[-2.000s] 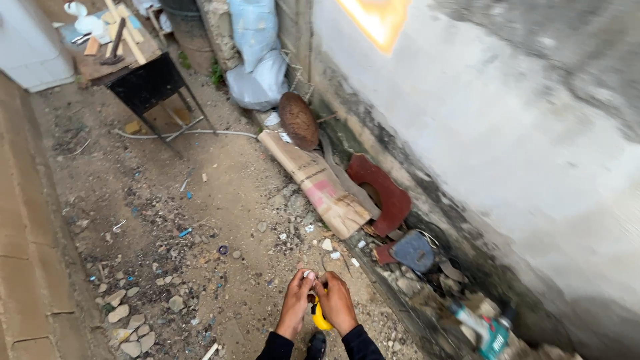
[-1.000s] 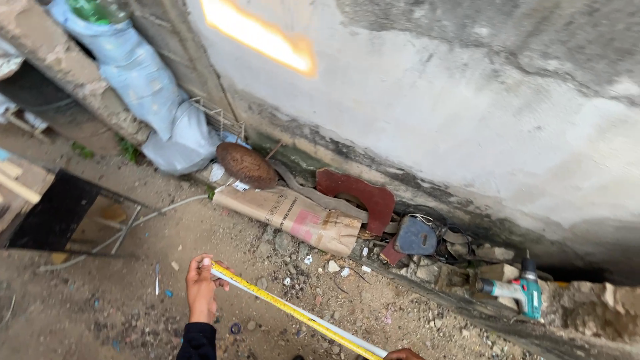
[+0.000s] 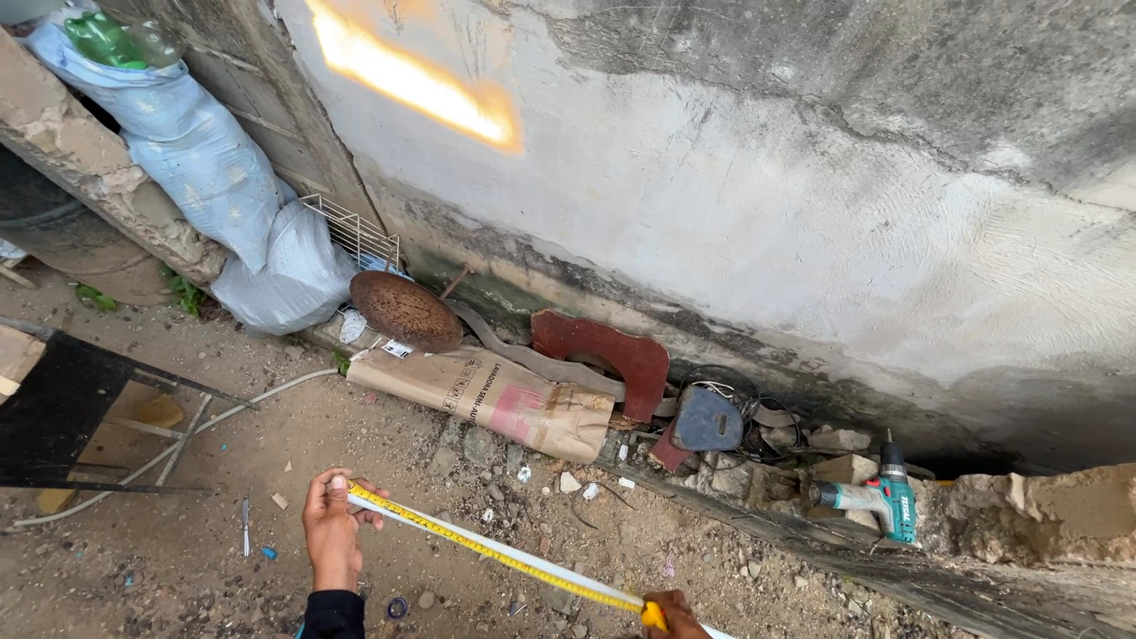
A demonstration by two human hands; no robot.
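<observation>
My left hand (image 3: 335, 524) pinches the end of a yellow tape measure blade (image 3: 497, 555) between thumb and fingers, at the lower left of the middle. The blade runs slanting down to the right, over the dirt ground, beside a thin white strip (image 3: 559, 568). My right hand (image 3: 673, 614), at the bottom edge, is closed on the yellow tape measure case (image 3: 655, 615), which it partly hides. The white strip reaches past my right hand. Whether either hand also grips that strip, I cannot tell.
A teal cordless drill (image 3: 895, 506) lies on the broken low wall (image 3: 1029, 515). Flattened cardboard (image 3: 497, 399), a rusty metal disc (image 3: 406, 311) and a dark red board (image 3: 603, 351) lie along the plastered wall. A black-topped metal-legged stand (image 3: 62, 408) is at the left.
My hands were close together two seconds ago and are now far apart, with the tape blade drawn out between them. The view has swung toward the wall.
</observation>
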